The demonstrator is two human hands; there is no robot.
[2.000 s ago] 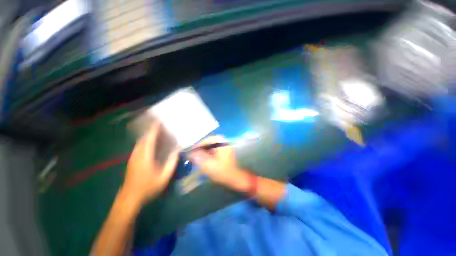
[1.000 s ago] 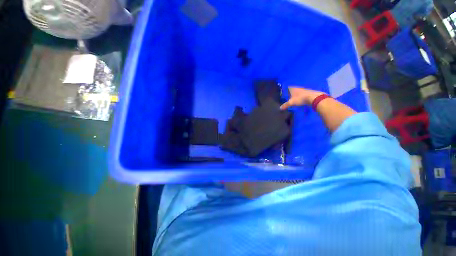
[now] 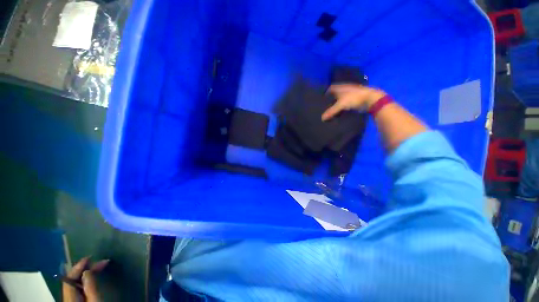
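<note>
A large blue tote [image 3: 121, 200] fills the middle of the view, with a loose pile of flat black pieces [image 3: 316, 115] on its floor. My right hand [image 3: 351, 100], bare with a red wristband, reaches in from the right. Its thumb and fingers are on the edge of a blurred black piece at the top of the pile; the fingertips are partly hidden. My left hand [image 3: 84, 282] is cut off at the bottom left, over the bench. A thin dark item seems to be at its fingers, too small to identify.
Another black piece [image 3: 249, 128] lies apart in the tote. White papers [image 3: 332, 212] lie near its front wall. The green bench [image 3: 97, 242] is at left, with a clear bag [image 3: 94, 68], blue film [image 3: 53, 141] and white card [image 3: 26, 287]. Red stools [image 3: 505, 159] stand at right.
My view turned from the bench to the tote, then moved slightly. My right hand left the white card and is at the black pile; the top piece has shifted. My left hand has come back into view.
</note>
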